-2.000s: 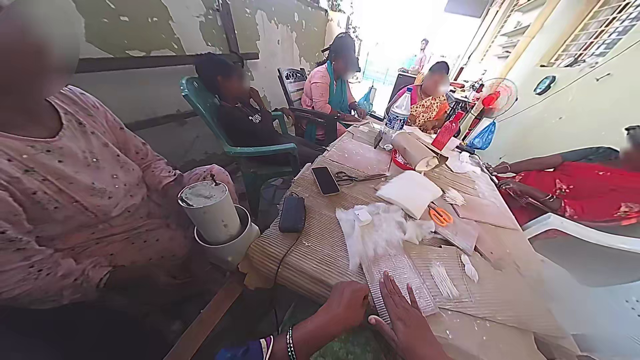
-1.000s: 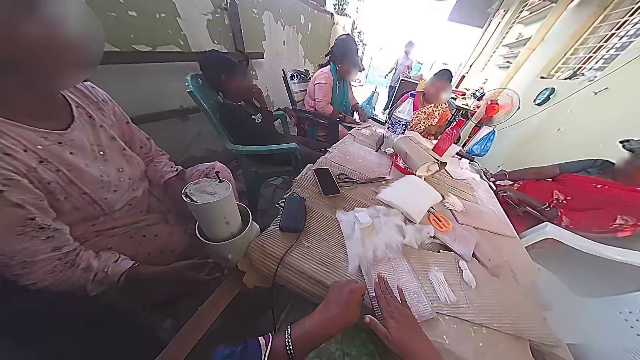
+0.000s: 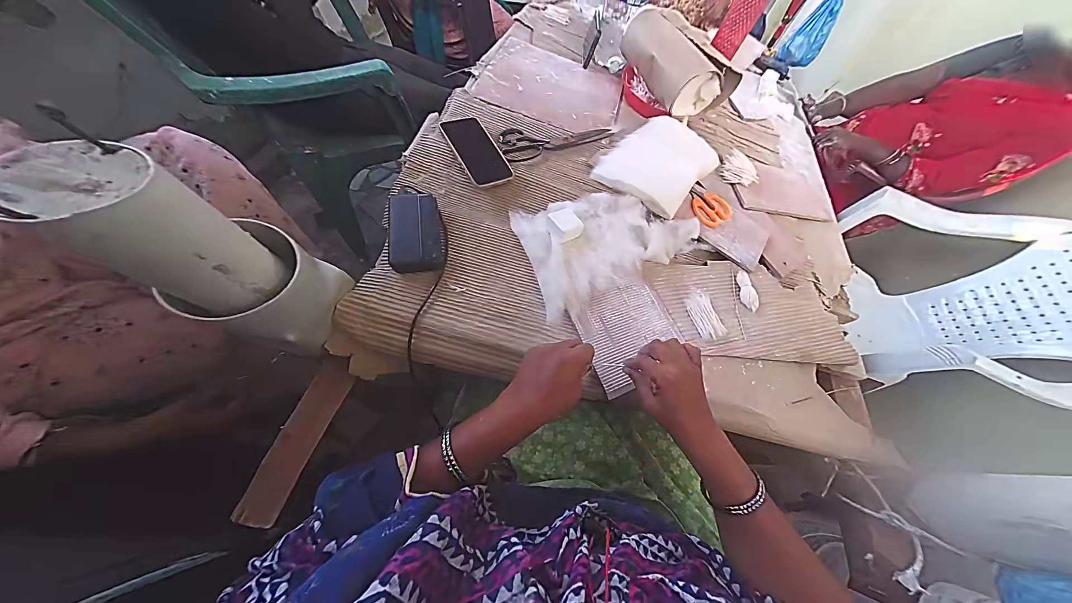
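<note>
A ribbed, translucent sheet (image 3: 624, 322) lies at the near edge of the corrugated cardboard table cover (image 3: 494, 293). My left hand (image 3: 554, 377) rests at its left edge with fingers curled; whether it pinches anything is hidden. At the sheet's right edge is my right hand (image 3: 670, 378), fingers bent and fingertips close together, their contents too small to tell. Loose white cotton (image 3: 603, 243) with a small white block (image 3: 565, 224) on it touches the sheet's far end. To the right lie a bundle of white cotton wicks (image 3: 705, 315) and a small tied white bundle (image 3: 747, 291).
Farther back are a folded cotton pad (image 3: 657, 163), orange-handled scissors (image 3: 710, 209), dark scissors (image 3: 553, 144), a phone (image 3: 476, 151) and a corded black box (image 3: 416, 233). A pipe-like container (image 3: 159, 226) stands left. A person in red (image 3: 963, 138) sits right, beyond a white chair (image 3: 988, 293).
My right hand was spread flat on the ribbed sheet; now its fingers are bent at the sheet's right edge. The view has tilted down.
</note>
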